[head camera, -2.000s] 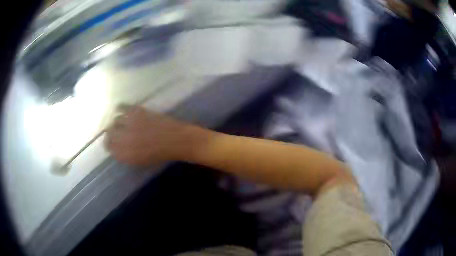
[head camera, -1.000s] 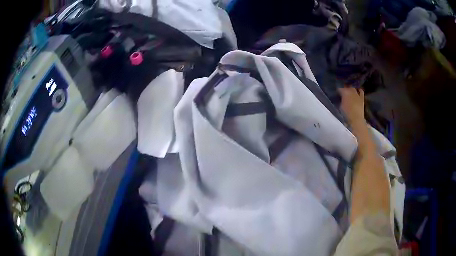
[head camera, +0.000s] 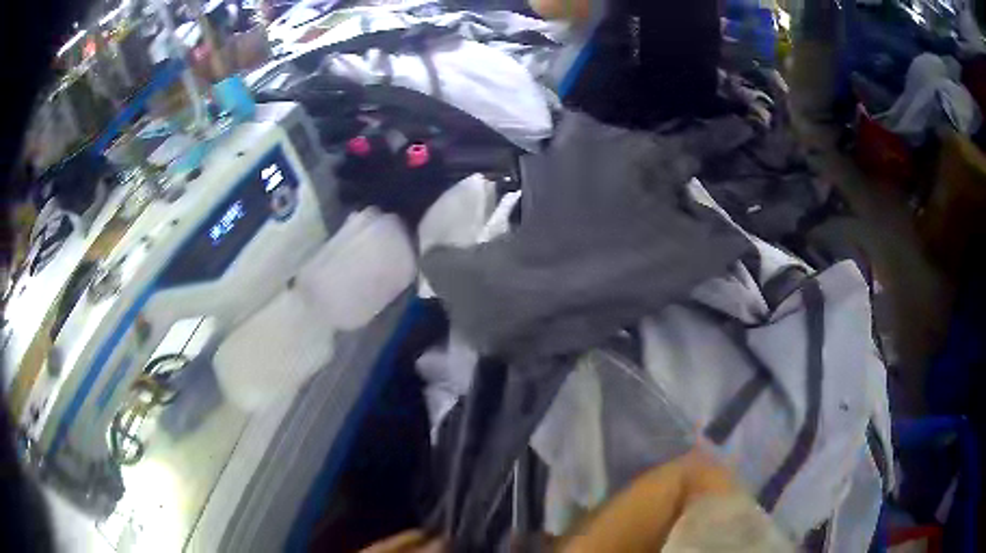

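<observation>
A dark grey panel (head camera: 605,232) lies spread over a heap of light grey panels with dark strips (head camera: 778,356). Its folds run down to the bottom edge. My right forearm (head camera: 638,502) crosses the bottom of the view, and my right hand is hidden or cut off there. A small piece of skin (head camera: 400,543) shows at the bottom edge left of the dark folds, probably my left hand, mostly out of the picture. Whether either hand grips the fabric cannot be seen.
The sewing machine head with its lit control panel (head camera: 232,221) stands at left. Small white pieces (head camera: 362,270) lie beside it near the grey table edge (head camera: 292,464). Two pink items (head camera: 416,154) are behind. A person's hand or arm (head camera: 560,9) shows at the top.
The dark grey panel now covers the middle of the light heap. My right arm has come from the heap's far right down to the bottom edge. The view has shifted, with more of the machine visible.
</observation>
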